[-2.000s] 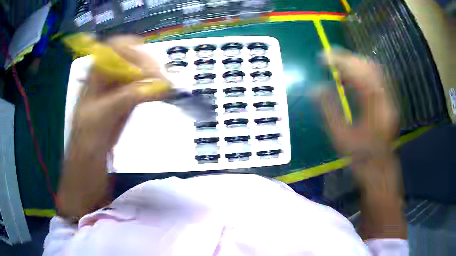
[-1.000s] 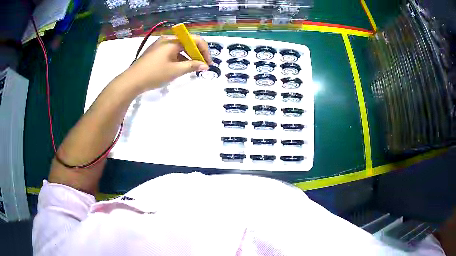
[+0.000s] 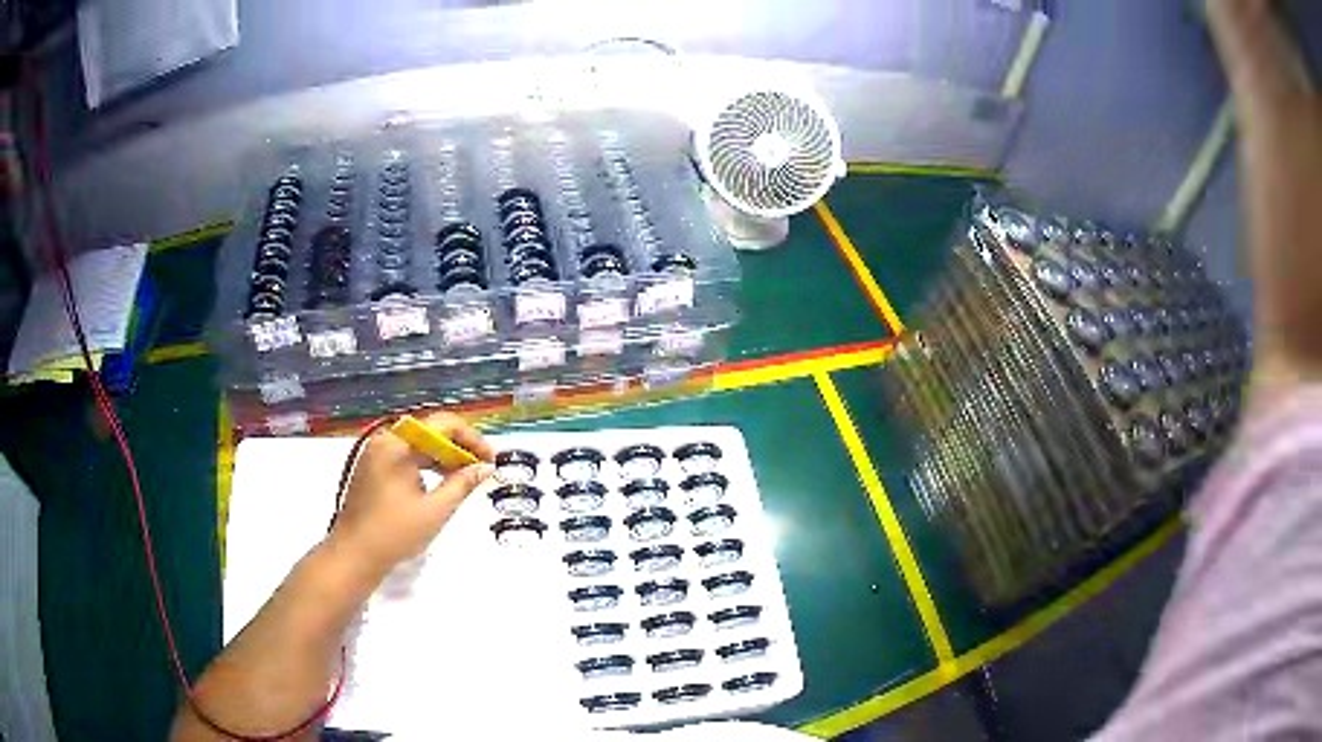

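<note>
My left hand (image 3: 399, 490) holds a flat yellow probe (image 3: 439, 444) over the upper middle of the white tray (image 3: 290, 500). Red and black leads (image 3: 128, 461) run from the probe and loop over my left forearm. Round black parts (image 3: 592, 561) with silvery faces stand on edge in rows in the tray's right part. The row nearest my left hand is short, and my fingertips are beside its parts. My right hand (image 3: 1244, 22) is raised at the upper right, cut off by the picture's top edge; its fingers do not show.
A tall clear tray stack (image 3: 979, 420) stands at the right, with round parts (image 3: 1116, 326) on top. Clear compartment boxes (image 3: 493, 326) with white labels stand behind the white tray. A white fan (image 3: 771, 152) is at the back. Papers (image 3: 80, 307) lie at the back left.
The view has tilted up, showing the boxes, fan and stack top. The short row has gained a part near my left hand. My right arm has come into view, raised at the right.
</note>
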